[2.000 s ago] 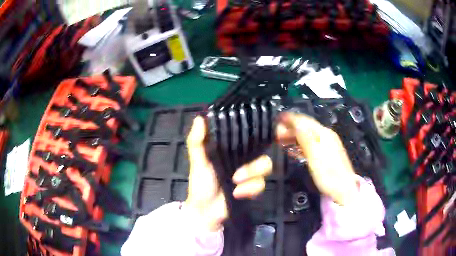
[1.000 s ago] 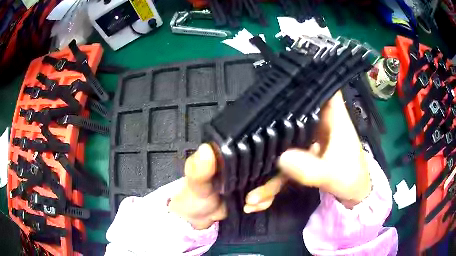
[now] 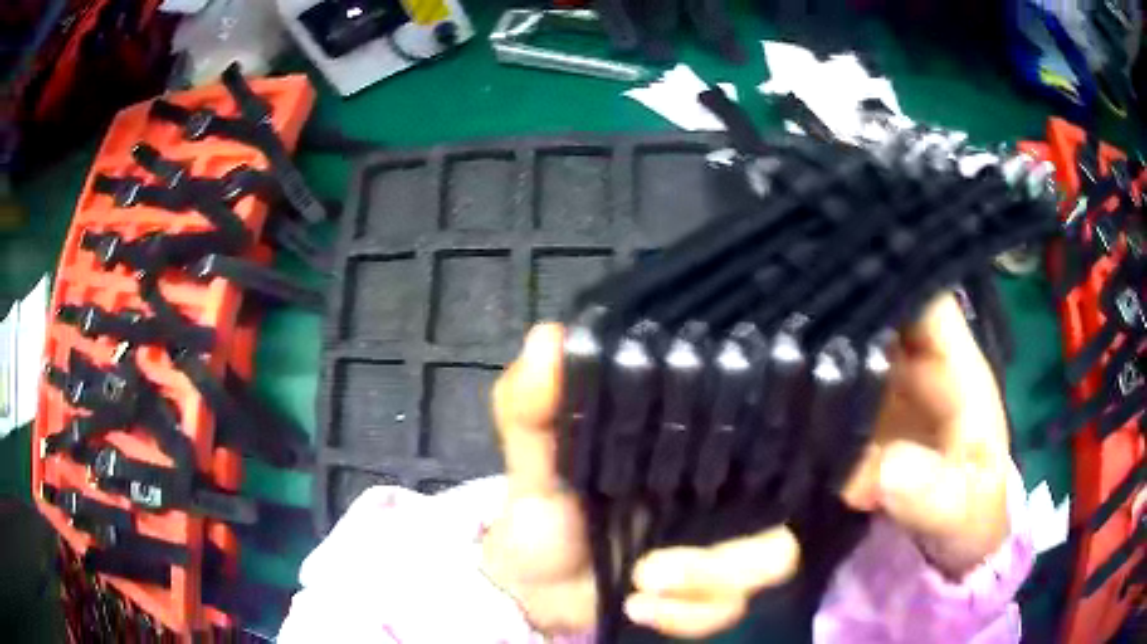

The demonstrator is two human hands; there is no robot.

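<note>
A stack of several black smartwatches stands on edge side by side between my hands, slightly blurred. Their black straps fan out to the upper right, with silver buckles at the ends; other straps hang below. My left hand grips the left end, with fingers curled under the stack. My right hand holds the right end, partly behind the straps. The dark grey foam tray lies below; its left pockets are empty and its right part is hidden by the stack.
Orange-red trays loaded with watches stand at left and right. White wipes lie behind the foam tray, near a silver metal frame. A white machine is at the back left. Another white piece lies at right.
The stack has turned from mostly upright straps to straps spread toward the upper right. Over the last second it has moved right and looks larger, and both hands have moved right with it.
</note>
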